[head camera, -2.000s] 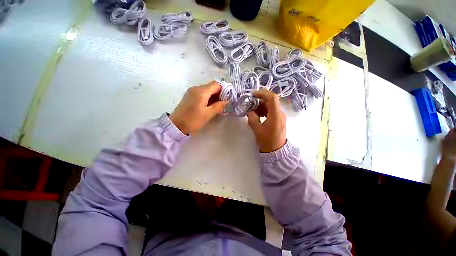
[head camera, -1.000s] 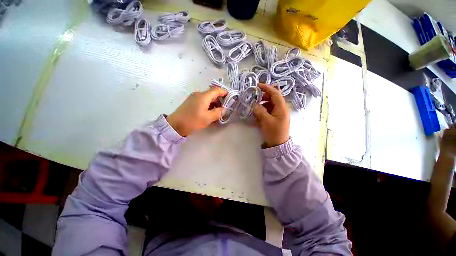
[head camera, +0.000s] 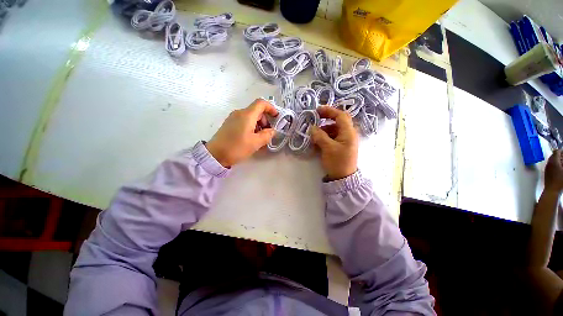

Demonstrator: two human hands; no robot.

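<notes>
My left hand (head camera: 242,134) grips a coiled white cable (head camera: 281,131) between thumb and fingers. My right hand (head camera: 335,141) grips another coiled white cable (head camera: 302,131). The two coils are side by side just in front of the cable pile (head camera: 355,82), their loops facing me. The pile has many similar white coils and lies on the white bench beyond my hands. The fingertips partly hide both coils. Connectors are too small to tell clearly.
A smaller cable pile (head camera: 207,38) lies at the back left. A yellow bag (head camera: 386,24) and a dark blue cylinder (head camera: 300,9) stand behind. A blue tray (head camera: 526,134) is at the right, near a pale cylinder (head camera: 531,65) and another person's arm (head camera: 546,210).
The two coils were bunched closer to the pile and are now held side by side with their loops turned more open. The other person's hand at the right has moved up slightly.
</notes>
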